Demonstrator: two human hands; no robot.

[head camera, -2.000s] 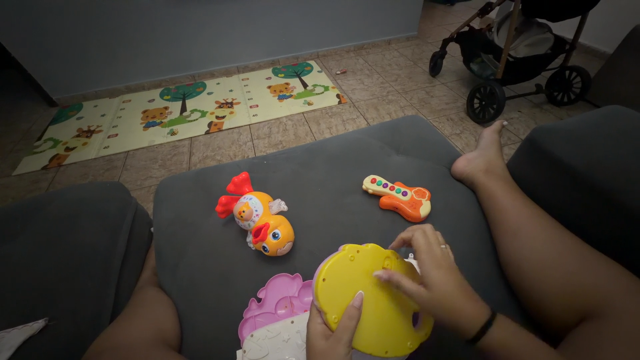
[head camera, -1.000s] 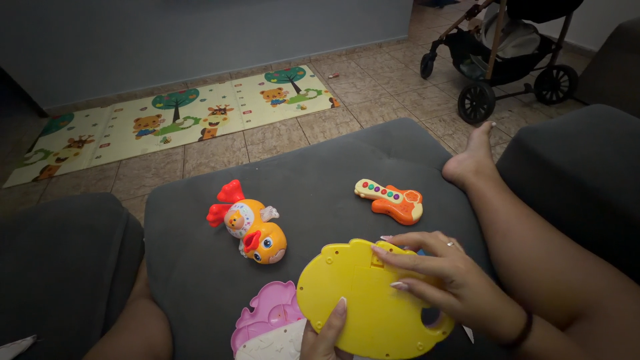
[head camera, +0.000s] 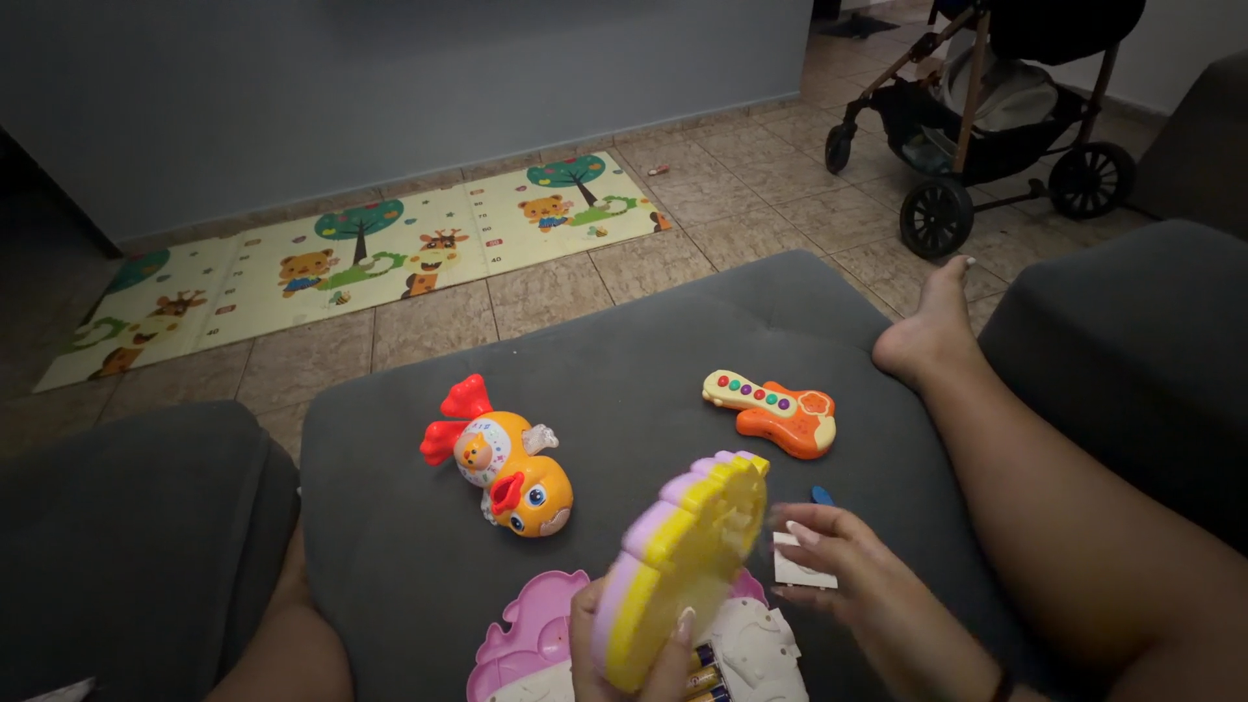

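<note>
My left hand grips a yellow and lilac plastic toy, tilted up on its edge. Beside it my right hand is spread apart from the toy, next to a small white plastic piece; whether the fingers touch that piece I cannot tell. Beyond them a blue object lies on the grey cushion. Below the held toy are a pink and white plastic toy and several batteries, partly hidden. An orange duck toy lies at the left, an orange toy guitar at the right.
The grey padded seat carries the toys, with a bare leg on each side. Dark grey upholstery stands at the right and left. A printed play mat lies on the tiled floor by the wall, and a stroller stands at the back right.
The yellow toy has turned from nearly flat to steeply tilted in my left hand. My right hand has come off it to the right. The white piece and the batteries now show.
</note>
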